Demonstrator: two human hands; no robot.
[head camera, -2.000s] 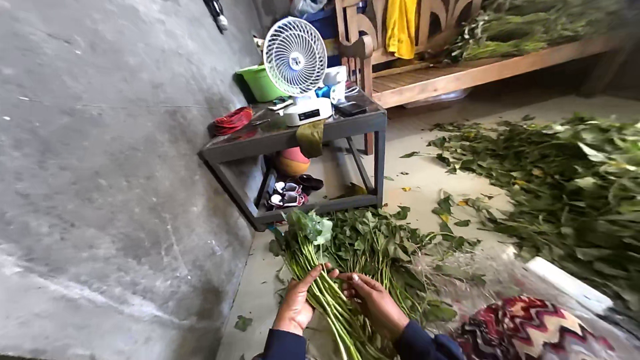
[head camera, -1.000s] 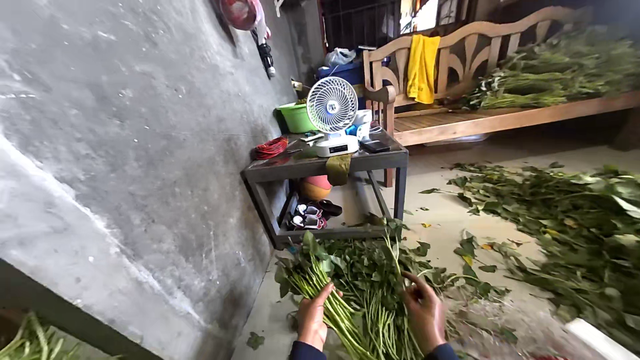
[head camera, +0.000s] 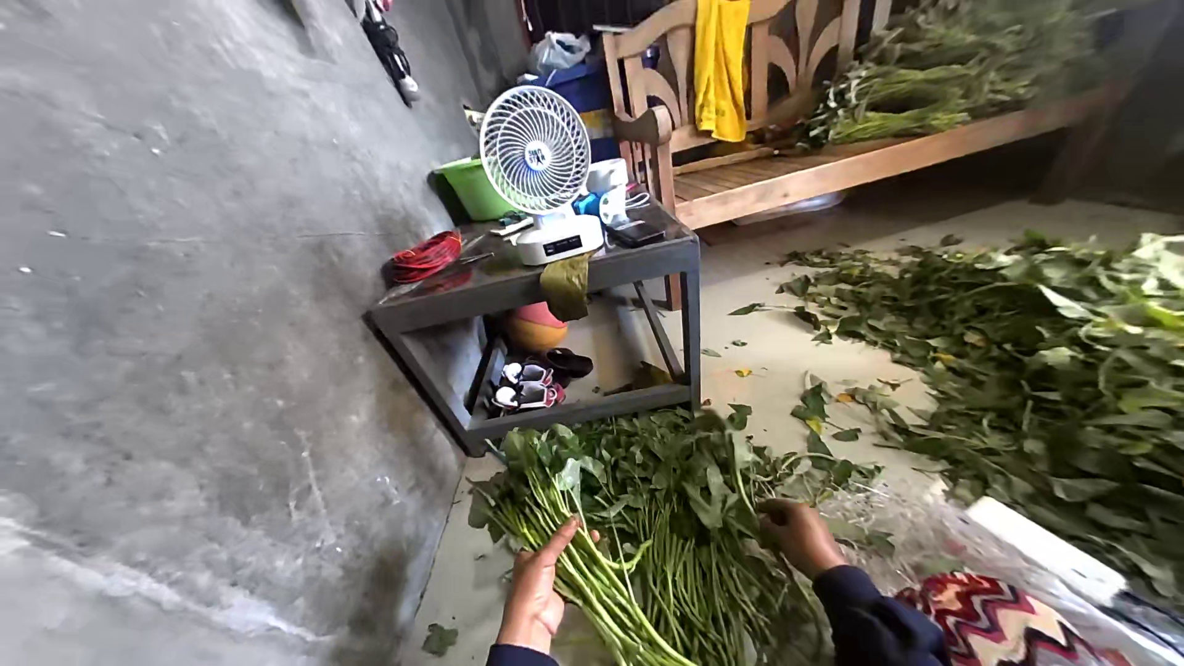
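A bunch of long green leafy stems (head camera: 592, 573) lies in my left hand (head camera: 539, 587), whose thumb rests across it. Over at the right, my right hand (head camera: 803, 536) has its fingers bent around a single leafy stem (head camera: 740, 476), which stands up from the fingertips. Between the two hands, a larger heap of the same leafy stems (head camera: 689, 555) rests on the floor, its leaves toward the table. Part of the right hand's fingers is hidden by its back.
A dark low table (head camera: 546, 287) holds a white fan (head camera: 536, 153), a green basin (head camera: 474, 190) and red cord (head camera: 425, 257). Loose greens (head camera: 1036, 351) cover the floor at right. A wooden bench (head camera: 888, 171) bears more bunches. A grey wall (head camera: 203, 305) rises at left.
Two seconds ago my hands were close together at the bunch; now they are apart, the right one farther right. One second ago, the right hand also had a stem upright in it.
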